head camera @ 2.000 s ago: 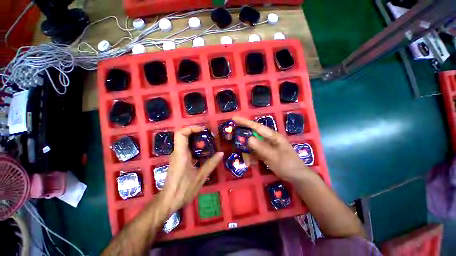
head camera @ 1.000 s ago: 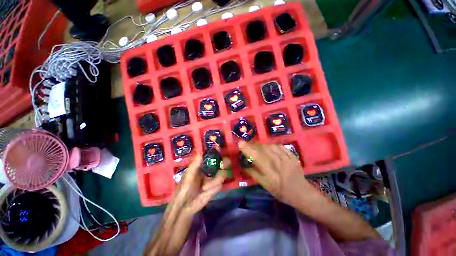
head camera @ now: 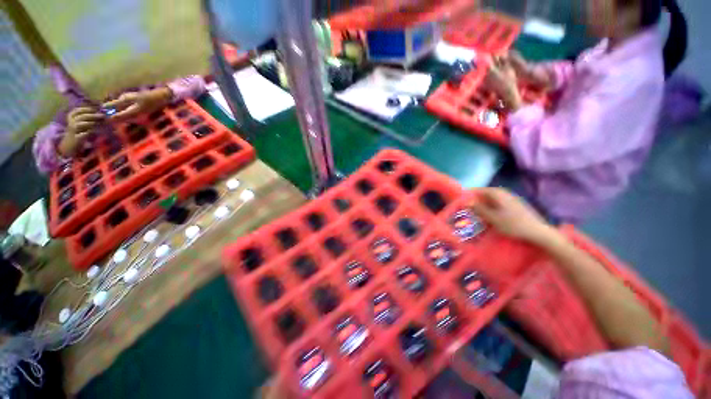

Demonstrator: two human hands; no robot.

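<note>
The red foam tray [head camera: 316, 245] is in the middle, turned at an angle, with its right end overlapping another red tray [head camera: 557, 308]. Its pockets hold dark watch bodies [head camera: 270, 288] at the far side and several watches with lit or shiny faces [head camera: 351, 335] at the near side. My right hand [head camera: 507, 214] grips the tray's right edge beside a shiny watch [head camera: 466, 224]. Of my left hand [head camera: 269, 390], only a blurred sliver shows at the tray's lower left edge, cut off by the picture's bottom; its fingers are hidden.
White charging pucks [head camera: 162, 250] with cables [head camera: 39, 343] lie on the tan board [head camera: 140, 312] at left. Two red trays [head camera: 148, 167] stand behind them, with another person's hands [head camera: 86, 125] above. A metal post [head camera: 308, 101] rises behind my tray. A person in pink [head camera: 592, 117] works at right.
The view has swung up and to the right. The tray is now turned, with its right end over another red tray. My right hand has moved from the watches to its right edge.
</note>
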